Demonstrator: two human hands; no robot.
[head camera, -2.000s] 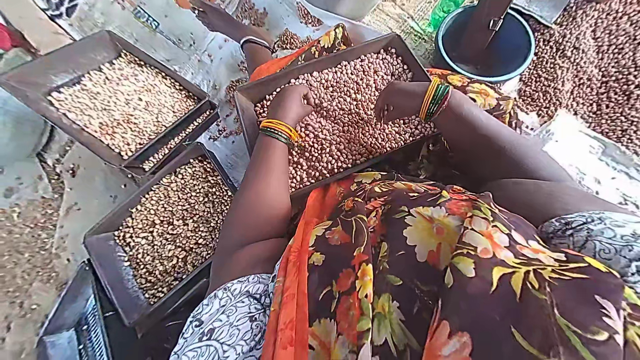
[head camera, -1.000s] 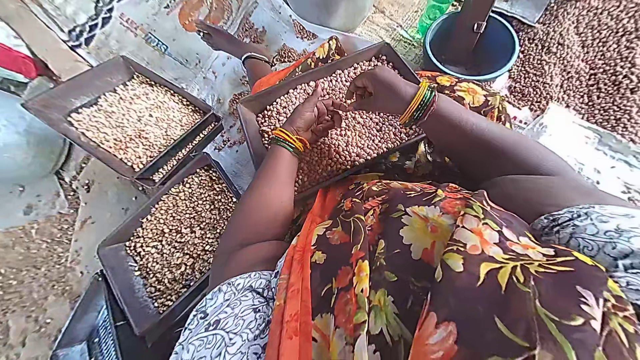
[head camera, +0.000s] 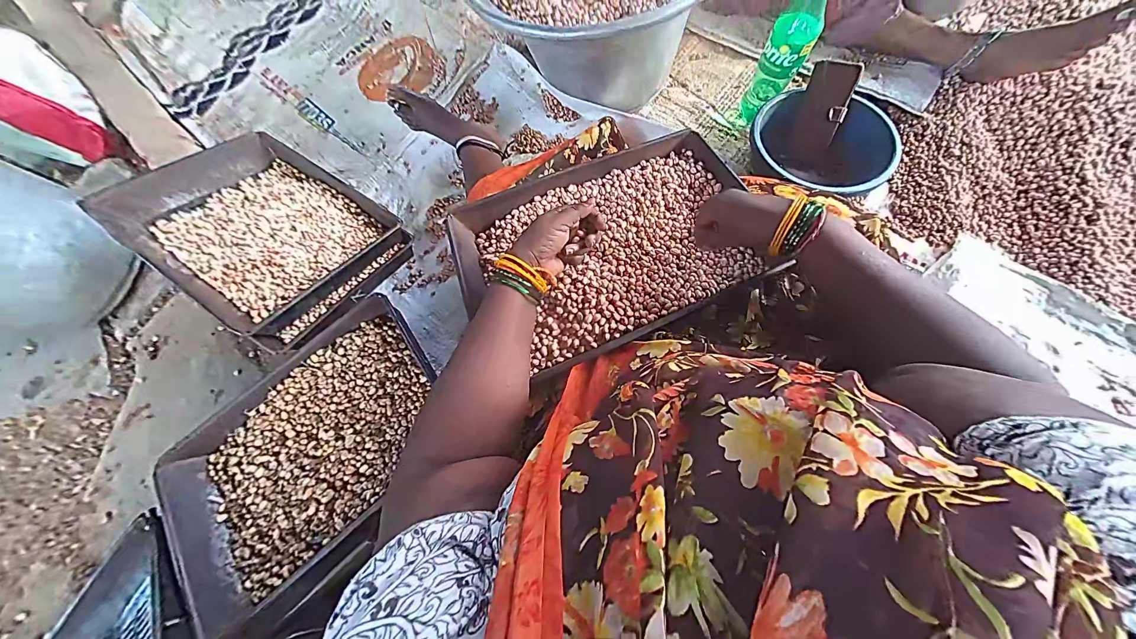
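Note:
A dark rectangular metal tray (head camera: 603, 342) of reddish-brown nuts or seeds (head camera: 621, 257) rests tilted across my lap. Over its left part is my left hand (head camera: 564, 238), fingers curled, with yellow and green bangles at the wrist; whether anything is held between the fingertips cannot be told. My right hand (head camera: 728, 220) is at the tray's right edge, its back toward the camera, its fingers mostly hidden. To the left stands a tray (head camera: 133, 209) of pale kernels (head camera: 266, 235), stacked on another. Nearer to me lies a tray (head camera: 191, 497) of darker, mottled kernels (head camera: 319, 444).
A metal basin (head camera: 603, 62) of nuts stands beyond the lap tray. A green plastic bottle (head camera: 785, 53) is beside a dark bucket (head camera: 825, 173) holding a brown object (head camera: 821, 106). Large heap (head camera: 1021, 169) at right; another person's foot (head camera: 1021, 49) at upper right.
My hands were together above the tray one second ago and are now apart, the left over the nuts and the right at the tray's right edge.

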